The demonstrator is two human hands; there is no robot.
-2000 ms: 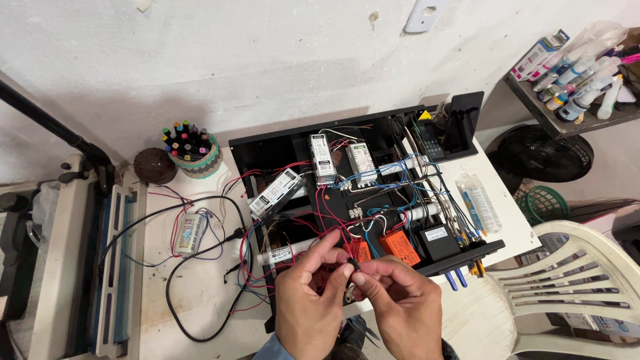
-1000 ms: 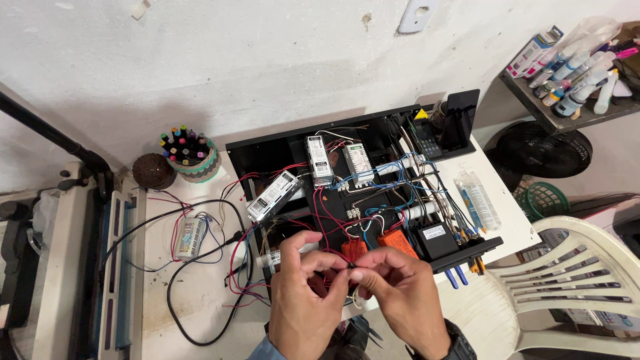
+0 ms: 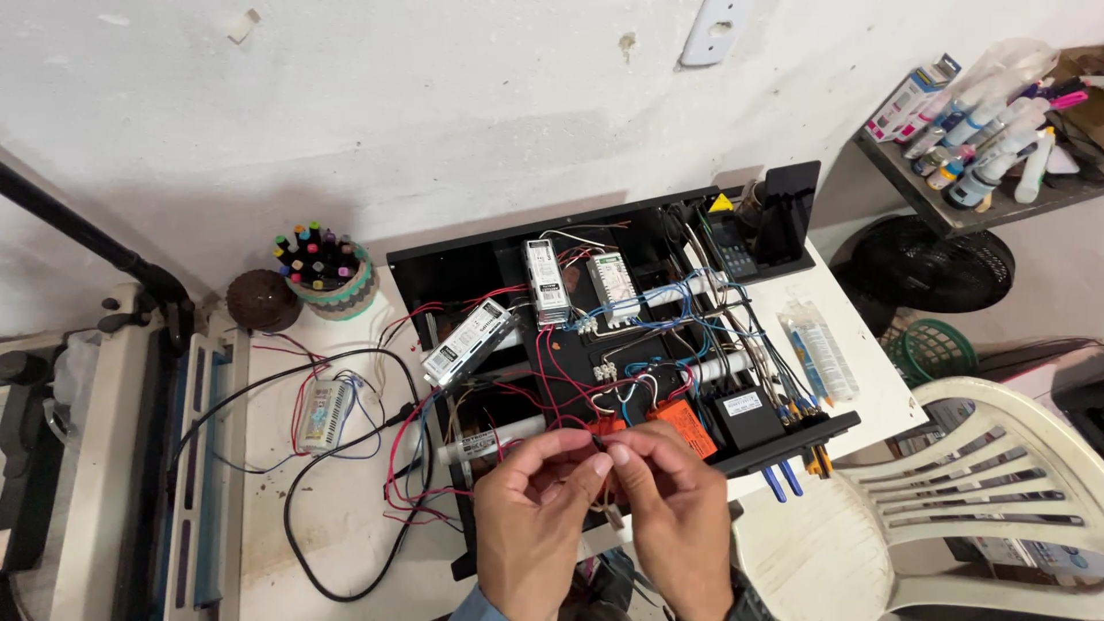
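Observation:
My left hand (image 3: 539, 509) and my right hand (image 3: 668, 509) meet at the fingertips over the front edge of a black metal case. Between them they pinch a small dark piece (image 3: 598, 442), which looks like a wire end or black tape; the fingers partly hide it. Just beyond my hands lie an orange module (image 3: 686, 429) and a black box with a label (image 3: 746, 416). Farther back in the case are a white electronic ballast (image 3: 546, 280), a second ballast (image 3: 468, 341) lying slanted and a white driver module (image 3: 614, 289), among red, blue and white wires.
On the white table (image 3: 259, 535) at left are a power supply (image 3: 324, 414), a black cable (image 3: 297, 539) and a basket of markers (image 3: 336, 289). A phone (image 3: 787, 211) stands behind right. Blue-handled pliers (image 3: 782, 481) hang at the front edge near a white plastic chair (image 3: 992, 431).
My fingertips stay together over the front of the case. The fingers have shifted slightly around the small dark piece; the case and its modules have not plainly moved.

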